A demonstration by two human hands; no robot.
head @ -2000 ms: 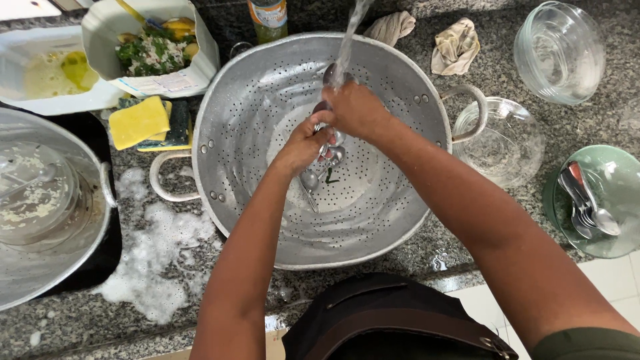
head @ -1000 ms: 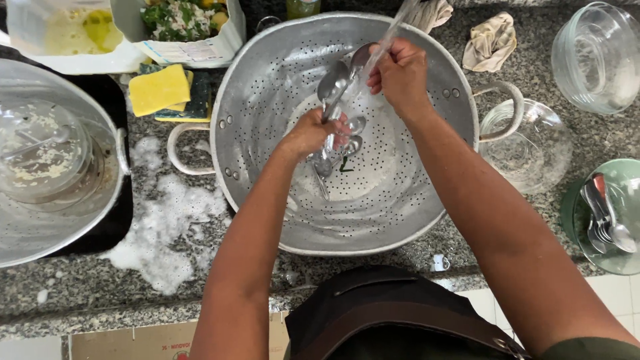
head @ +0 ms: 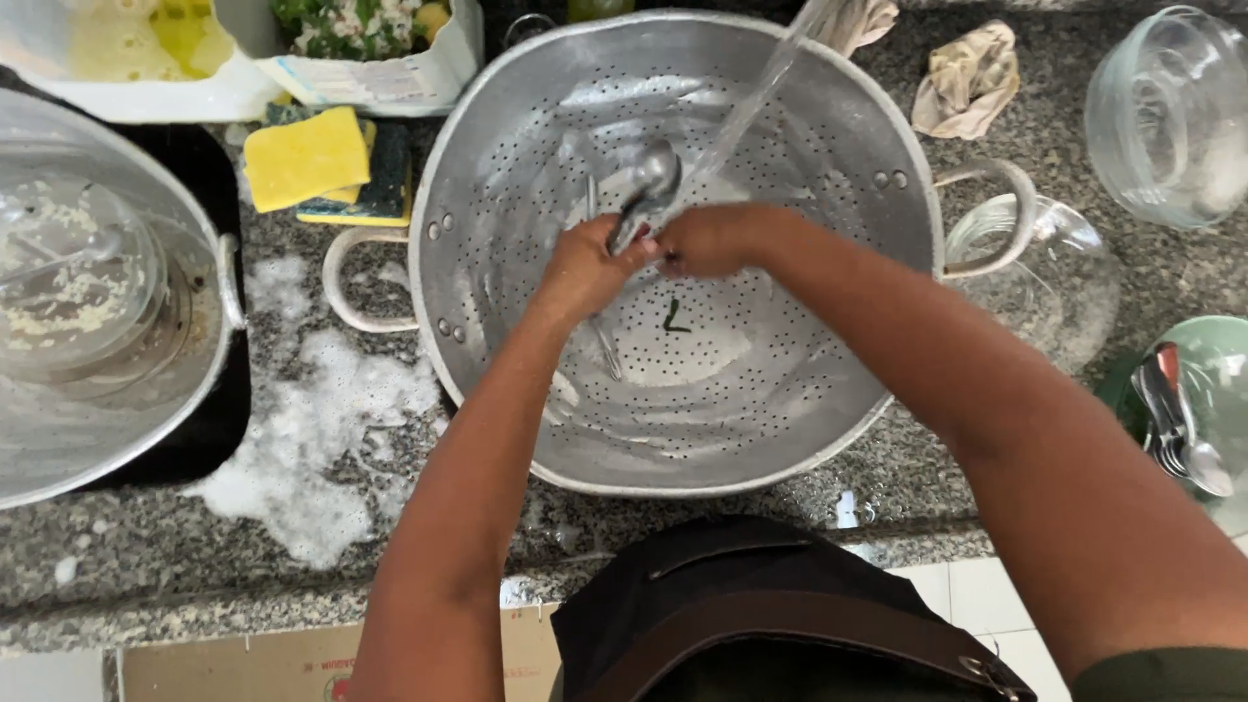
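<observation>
A large aluminium colander (head: 809, 429) with two loop handles lies under a stream of running water (head: 756, 93). Inside it, my left hand (head: 590, 268) is closed around metal spoons (head: 656, 168), one bowl pointing up and away from me. My right hand (head: 717, 239) is just right of the left one, its fingers curled close to the spoon handles; what it grips is hidden. Another utensil handle (head: 606, 349) shows below my left hand. A dark green scrap (head: 674, 316) lies on the perforated bottom.
At left are a big metal pot (head: 210, 390), yellow sponges (head: 307, 161) and foam (head: 322, 448) on the granite counter. Food containers (head: 380, 83) stand at upper left. Glass bowls (head: 1160, 127), a crumpled cloth (head: 968, 83) and a green glass dish (head: 1224, 361) with cutlery lie at right.
My right hand has come down from the water stream to beside my left hand. The spoons held fanned out a second ago are now less spread. The view has shifted slightly.
</observation>
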